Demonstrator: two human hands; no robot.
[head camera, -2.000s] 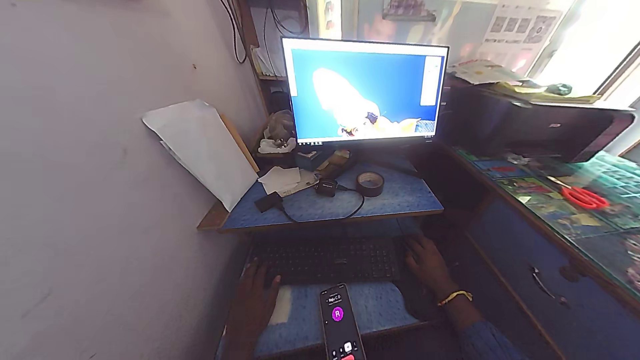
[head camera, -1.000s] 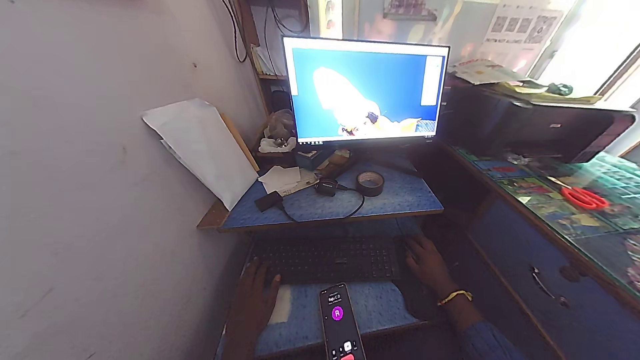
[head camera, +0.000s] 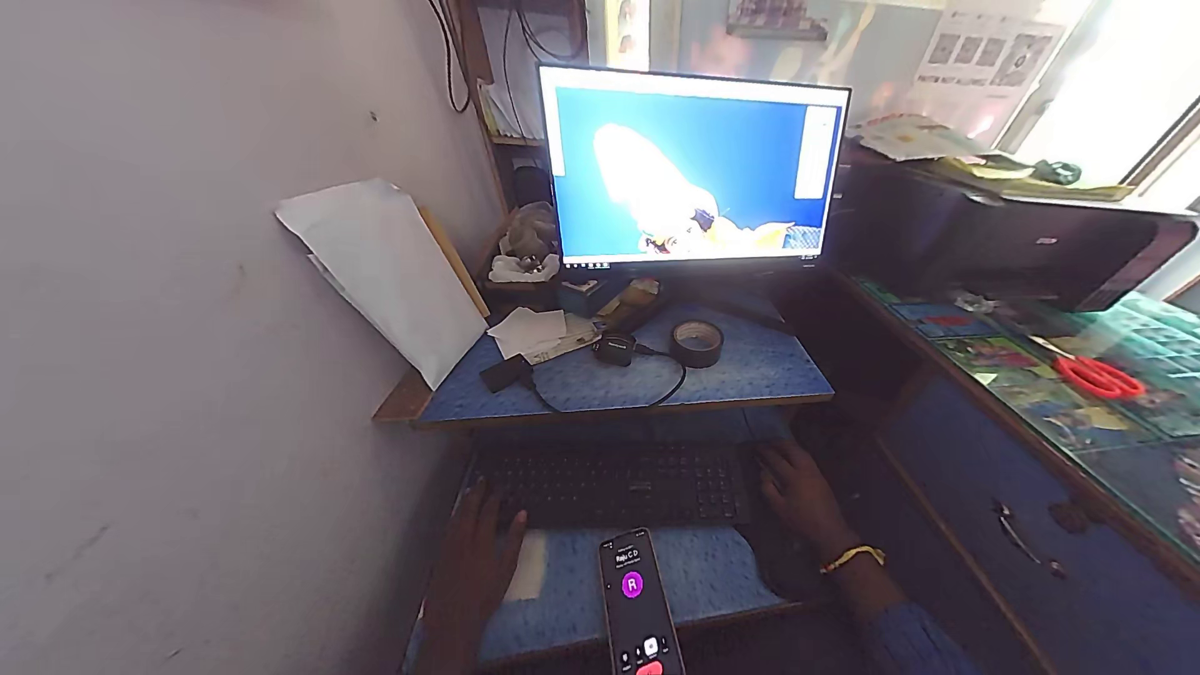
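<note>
My left hand (head camera: 483, 544) rests at the left end of a black keyboard (head camera: 619, 486), fingers apart and holding nothing. At the keyboard's right end, my right hand (head camera: 792, 487) lies low over a dark area beside a dark mouse pad (head camera: 783, 562); a mouse under it is too dark to make out. A yellow band circles the right wrist. Between my forearms a smartphone (head camera: 641, 605) with a lit call screen stands out against the blue tray. Above, on the blue desk, a monitor (head camera: 694, 173) shows a picture of a white shape on blue.
On the desk lie a roll of dark tape (head camera: 697, 344), a black adapter (head camera: 506, 373) with cable, and papers (head camera: 528, 328). A large white envelope (head camera: 389, 272) leans at the wall. Rightward, a black printer (head camera: 1022, 234) and red-handled scissors (head camera: 1097, 375) sit on a glass-topped counter (head camera: 1022, 403).
</note>
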